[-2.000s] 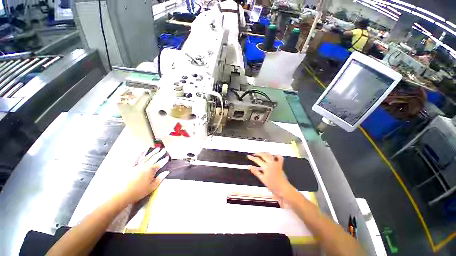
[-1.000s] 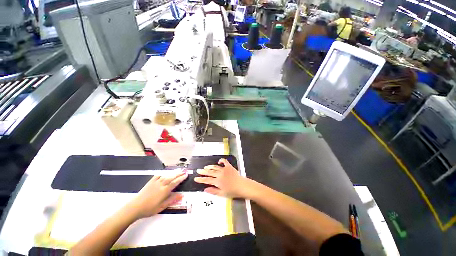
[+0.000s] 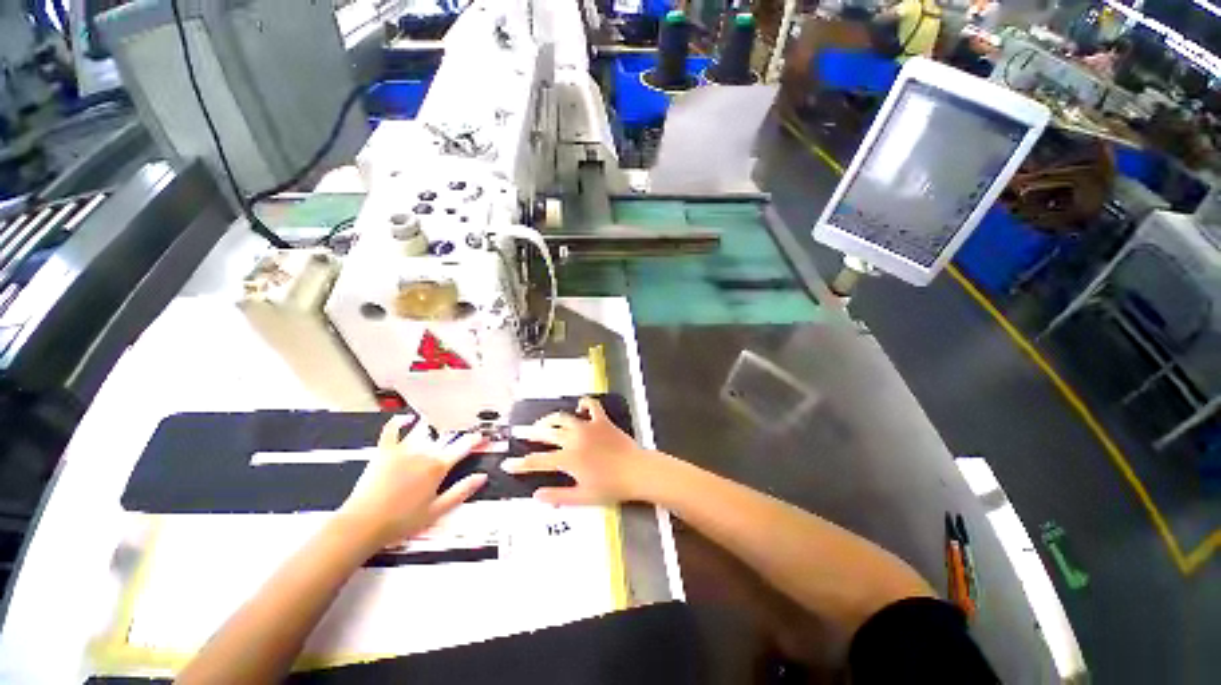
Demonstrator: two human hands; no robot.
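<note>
The black panel (image 3: 201, 462) lies flat across the white template (image 3: 321, 609), its right part under the machine head (image 3: 429, 321). The white template shows through its lengthwise slot. My left hand (image 3: 413, 479) lies on the panel with fingers spread, its fingertips just at the needle area (image 3: 493, 426). My right hand (image 3: 583, 455) presses flat on the panel's right end, fingers spread and pointing left. Neither hand grips anything. The fingers and the head partly hide the panel's middle. Yellow tape (image 3: 613, 562) runs along the template edges.
A stack of black panels (image 3: 536, 653) lies at the near edge. A clear plate (image 3: 770, 391) lies on the grey table at right. The control screen (image 3: 931, 171) stands at the right. Marker pens or snips (image 3: 960, 565) lie by the white side board (image 3: 1024, 562).
Since two seconds ago the template and panel have moved left under the head. Since one second ago, my left hand has shifted slightly left and spread its fingers; my right hand still lies on the panel.
</note>
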